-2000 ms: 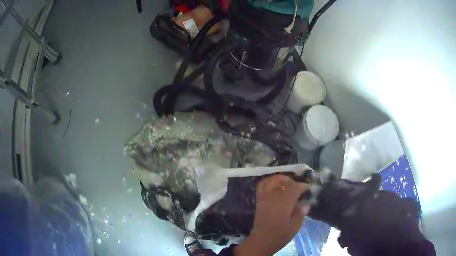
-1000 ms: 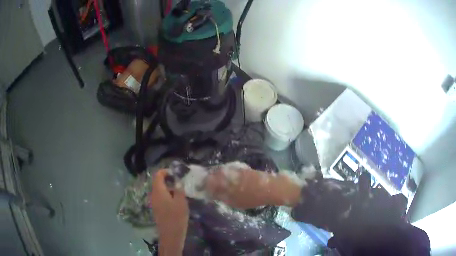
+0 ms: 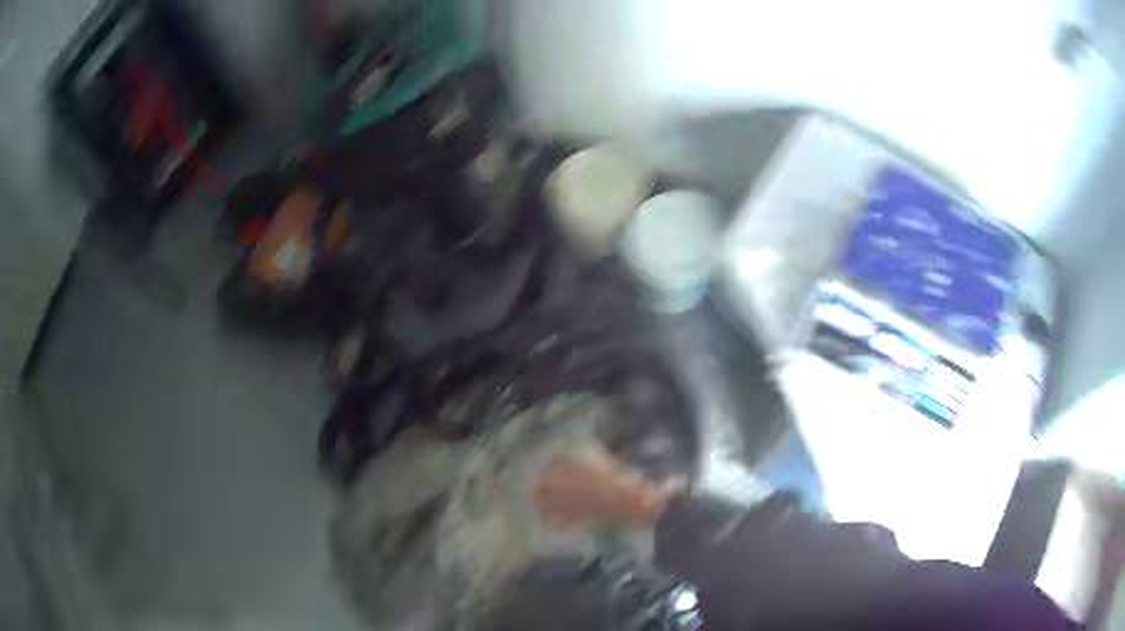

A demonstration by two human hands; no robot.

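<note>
The frame is strongly blurred. My right hand (image 3: 598,491) reaches in from the lower right in a dark sleeve, over the pale down filling (image 3: 481,505) in the open bag. Its fingers are lost against the down, so I cannot tell whether it holds any. My left hand is not in view. Dark cloth (image 3: 549,598) shows at the bottom edge, below the right hand. The digital scale (image 3: 931,261), with a blue-purple pan flecked with down and a lit front strip, stands to the right.
Two white lidded tubs (image 3: 672,243) stand left of the scale. The green-topped vacuum (image 3: 407,74) and its black hose lie behind the bag. An orange and black item (image 3: 294,240) is on the grey floor. A brown-edged box (image 3: 1086,542) is at the lower right.
The view has swung, bringing the box at lower right into sight. My left hand has left the picture. My right hand now appears over the down, away from the white-edged garment.
</note>
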